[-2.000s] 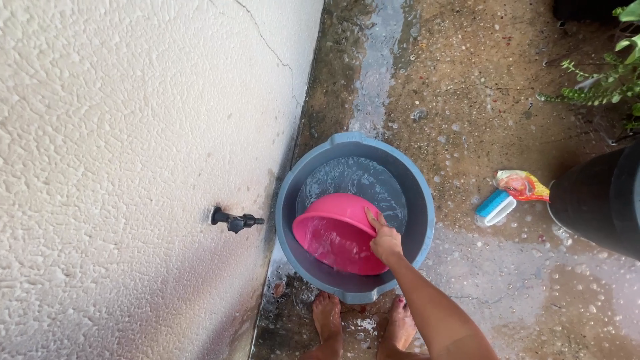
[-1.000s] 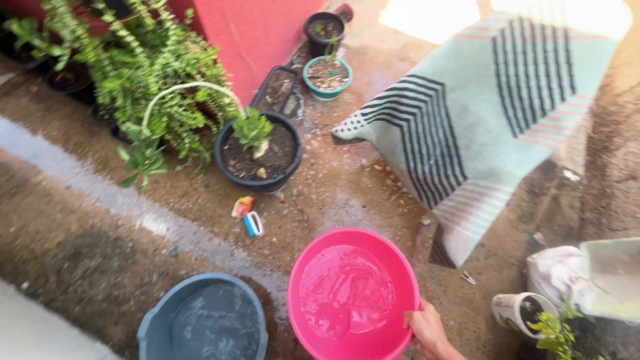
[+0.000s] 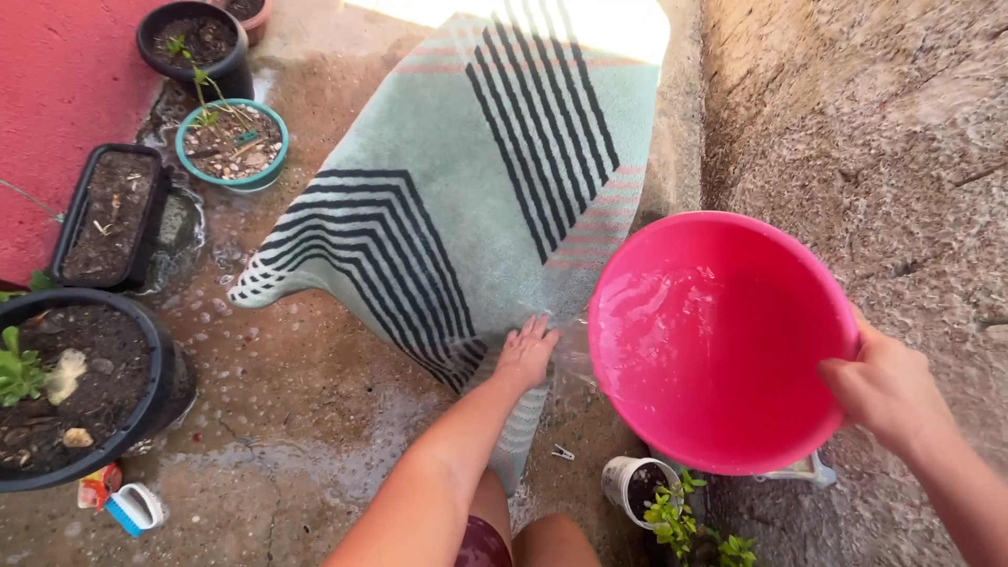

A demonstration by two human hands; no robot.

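Note:
My right hand [image 3: 886, 378] grips the right rim of a pink plastic basin [image 3: 732, 346], which is tilted to the left. Water runs over its left edge toward a rug. My left hand [image 3: 529, 350] lies with fingers spread on the lower part of that rug [image 3: 465, 189], pale green with dark and pink stripes, beside the falling water. The rug's left corner is curled, and its upper end is in bright sunlight.
Potted plants stand at left: a large black pot [image 3: 169, 386], a rectangular planter [image 3: 150, 228], a teal pot [image 3: 279, 161]. A scrub brush [image 3: 135, 508] and a clothespin [image 3: 562, 452] lie on wet concrete. A white pot [image 3: 622, 484] stands below the basin; a rough wall [image 3: 858, 142] rises at right.
The pink basin was dipped in a grey-blue tub, then lifted out with water in it. Now it is tilted over beside the rug, pouring, and my left hand has come onto the rug. The view has swung.

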